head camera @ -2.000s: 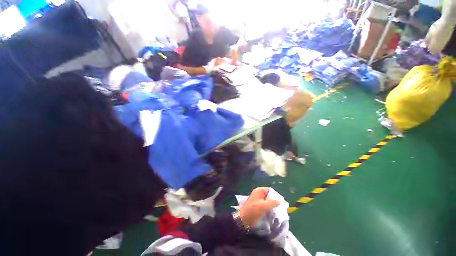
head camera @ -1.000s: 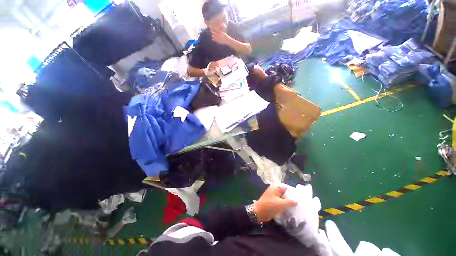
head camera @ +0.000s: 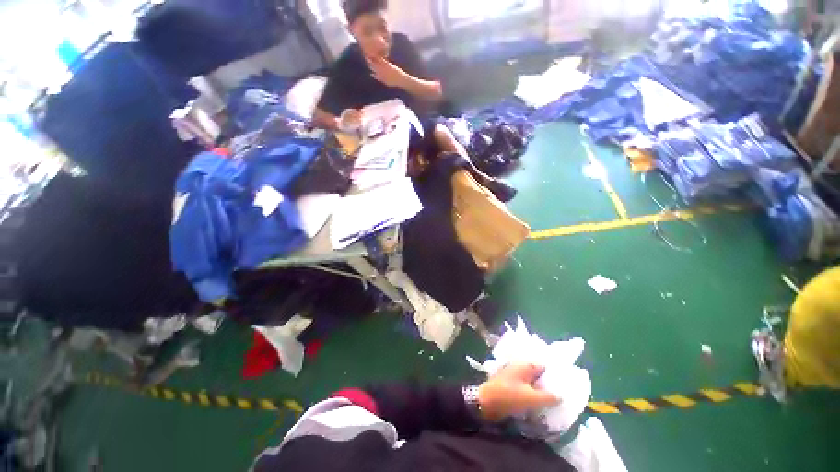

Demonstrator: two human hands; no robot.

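My left hand (head camera: 516, 394) comes in from the lower left in a dark sleeve, with a metal band at the wrist. It is closed on a crumpled bundle of white fabric pieces (head camera: 564, 371), held in front of my body at the bottom of the head view. The white cloth is overexposed, so its single pieces are hard to tell apart. More white cloth (head camera: 594, 449) hangs below the bundle at the bottom edge. My right hand is not in view.
A seated person (head camera: 378, 78) is behind a table with papers (head camera: 376, 214) and blue garments (head camera: 241, 221). Blue bundles (head camera: 714, 161) lie at the back right. A yellow sack (head camera: 818, 332) stands at right. Striped tape (head camera: 677, 401) and scraps mark the green floor.
The view has turned and shifted: the yellow sack left it at right and is back at the edge. My left hand still holds the white bundle, now slightly further right than at first.
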